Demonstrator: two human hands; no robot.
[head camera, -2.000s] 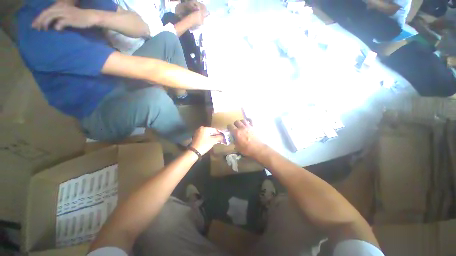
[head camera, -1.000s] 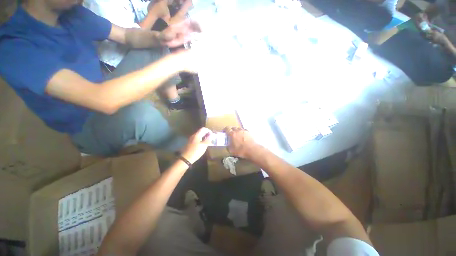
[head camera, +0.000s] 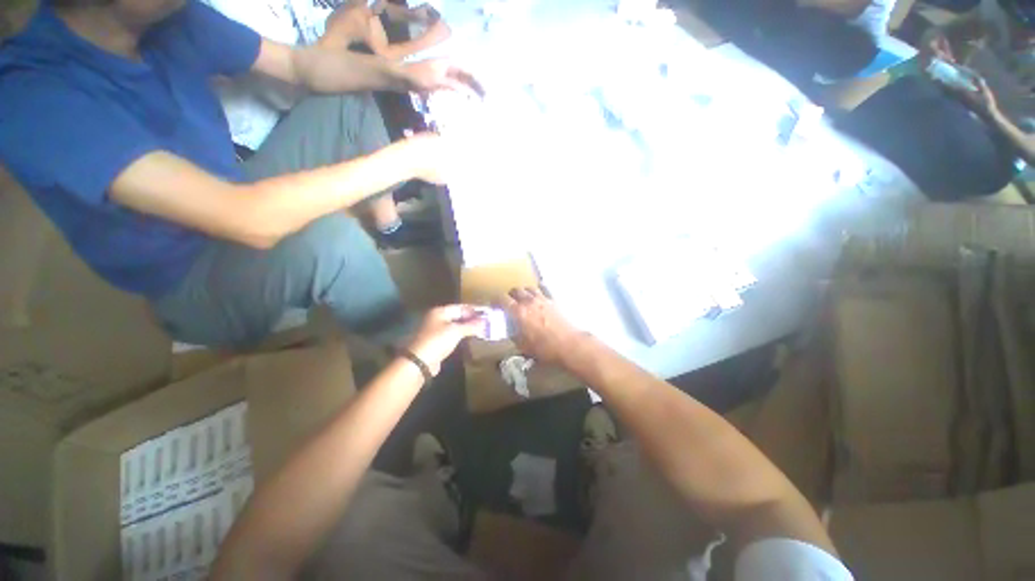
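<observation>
A small white carton (head camera: 495, 323) with dark print is held between my two hands, over a brown box at the table corner. My left hand (head camera: 451, 326) grips its left end, with a dark band at the wrist. My right hand (head camera: 538, 325) is on its right end, and its fingers cover that part. The fine print and the flaps are too small and blurred to read. Crumpled white scraps (head camera: 516, 373) lie just below the hands on the brown box (head camera: 486, 392).
The white table (head camera: 726, 336) glares and bears piled white cartons (head camera: 670, 297). A person in a blue shirt (head camera: 148, 148) sits at the left, arms over the table. An open shipping box (head camera: 304, 392) at lower left holds rows of cartons (head camera: 187, 465). Flattened cardboard (head camera: 902, 375) stands at right.
The hands first were close together around the item; they then moved slightly apart, showing its white face, and still hold it. The person in blue has leaned back left and moved both hands to the table edge.
</observation>
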